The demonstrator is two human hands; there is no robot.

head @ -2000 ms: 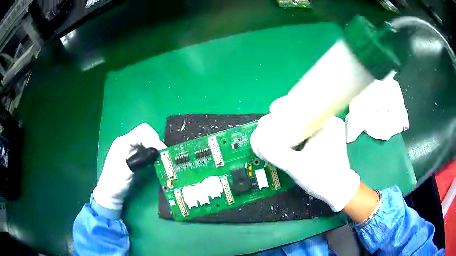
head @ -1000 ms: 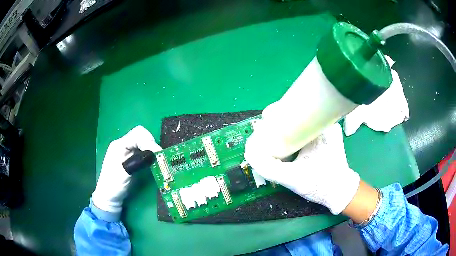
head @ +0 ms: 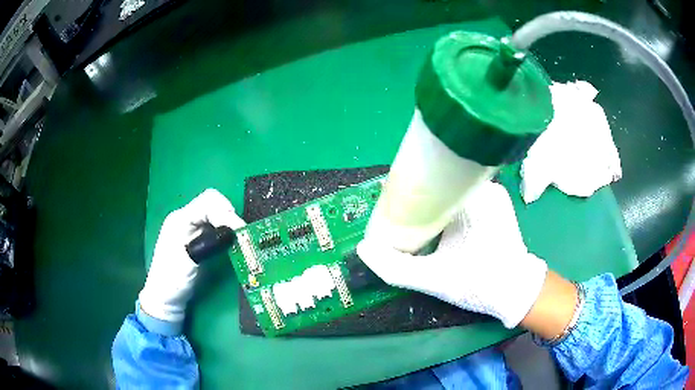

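A green circuit board point(head: 293, 255) lies tilted on a black foam pad point(head: 282, 189), with cream connectors and a white patch point(head: 305, 289) on it. My left hand point(head: 183, 247), in a white glove with a black finger cot point(head: 209, 244), holds the board's left end. My right hand point(head: 465, 263), gloved in white, grips the lower part of a fat glue syringe point(head: 430, 183) with a green cap, leaning over the board's right half. The needle tip is hidden behind my right hand, as is the board's right end.
A crumpled white cloth point(head: 575, 145) lies at the right. A clear air hose point(head: 648, 49) curves from the cap around the right side. A lighter green mat point(head: 228, 137) lies on the dark green bench point(head: 84, 198). A red-topped crate point(head: 686, 282) shows at the right edge.
The syringe's cap end has swung left and stands more upright. My right hand has moved slightly left over the board, covering the dark block more. My left hand has barely moved.
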